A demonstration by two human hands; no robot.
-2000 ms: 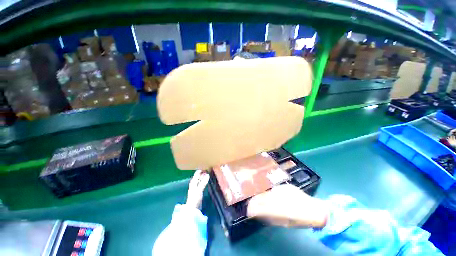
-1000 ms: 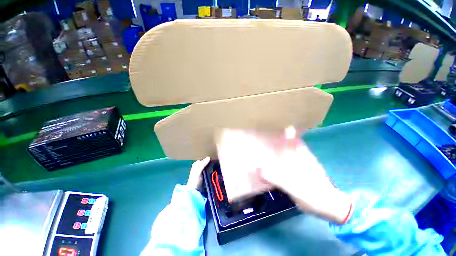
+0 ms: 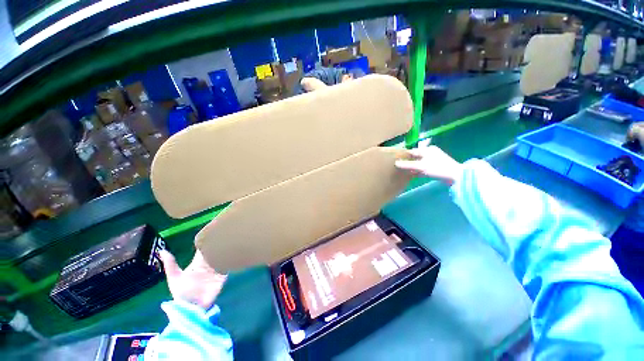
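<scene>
An open black retail box [image 3: 367, 310] stands on the green bench in front of me. Its tan box lid [image 3: 296, 176] stands up at the back. A brown user manual [image 3: 349, 266] lies flat on the contents, with a red accessory [image 3: 286, 291] beside it at the left inside the box. My left hand [image 3: 192, 278] is at the lid's lower left corner, fingers apart, palm towards the lid. My right hand [image 3: 431, 162] has its fingertips on the lid's right edge, pinching it.
A closed printed carton [image 3: 109, 268] lies on the green conveyor [image 3: 487, 134] at left. The bench scale [image 3: 130, 347] is cut off at the bottom left. A blue parts bin [image 3: 565, 156] stands at right. More open boxes [image 3: 551, 102] stand at the far right.
The manual, blurred in my right hand before, now lies on the contents. My right hand has moved up to the lid's right edge, and my left hand from the box's side to the lid's left corner.
</scene>
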